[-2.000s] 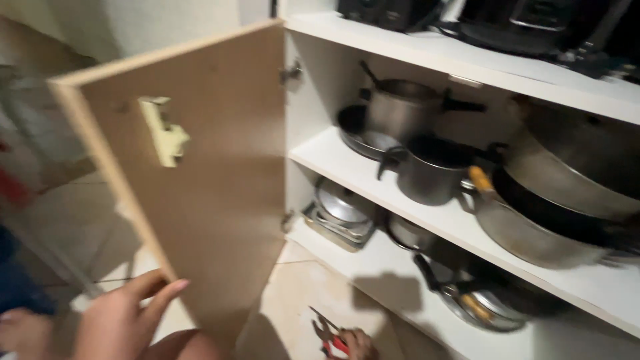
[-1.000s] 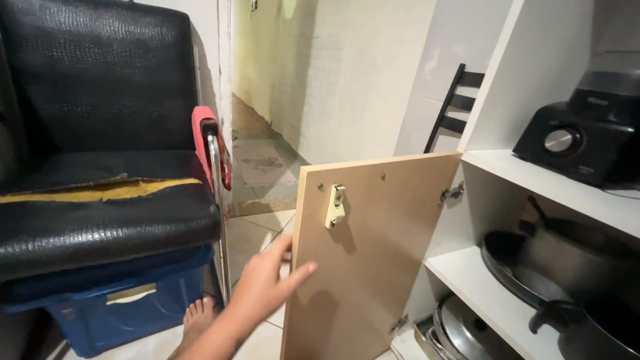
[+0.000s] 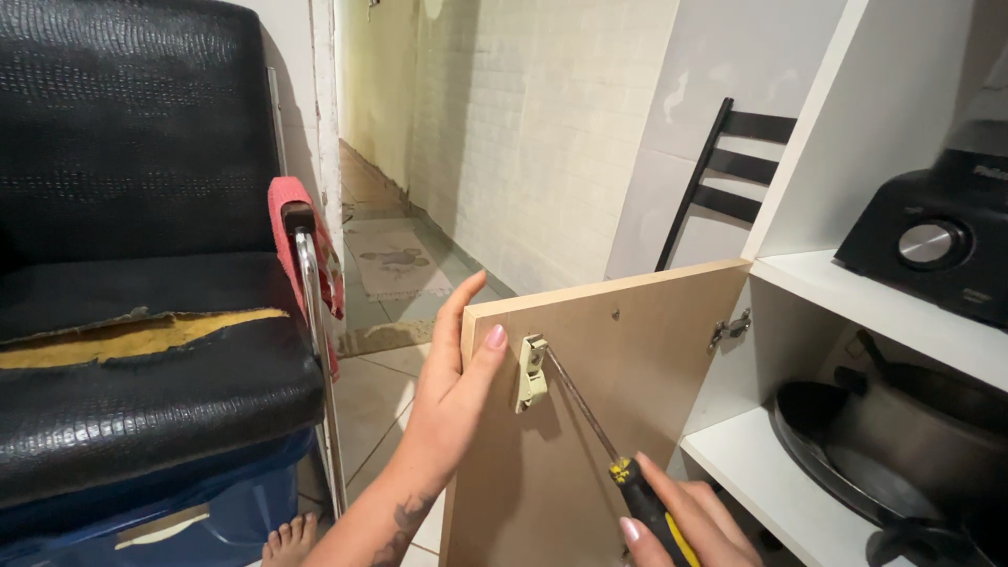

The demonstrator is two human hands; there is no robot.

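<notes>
My left hand (image 3: 457, 370) grips the upper free corner of the open wooden cabinet door (image 3: 614, 378), thumb on its inner face and fingers behind the edge. Close to that thumb, a cream plastic catch (image 3: 533, 374) is fixed to the door. In my right hand (image 3: 685, 512), at the lower right, is a screwdriver (image 3: 587, 405) with a black and yellow handle. Its shaft slants up to the left, and the tip lies at the upper part of the catch. Whether the tip sits in a screw cannot be told. A metal hinge (image 3: 728, 331) joins door and cabinet.
On the right, cabinet shelves (image 3: 764, 465) hold pots (image 3: 906, 433) and a black appliance with a knob (image 3: 929, 240). A torn black chair (image 3: 157, 409) stands at left above a blue plastic box (image 3: 236, 504), a pink cloth (image 3: 291, 228) on its armrest. A bare foot (image 3: 290, 542) is below.
My left hand has moved from beside the door onto its corner. My right hand has come into view with the screwdriver; two seconds ago a red-handled tool was near it. The view has swung left since then.
</notes>
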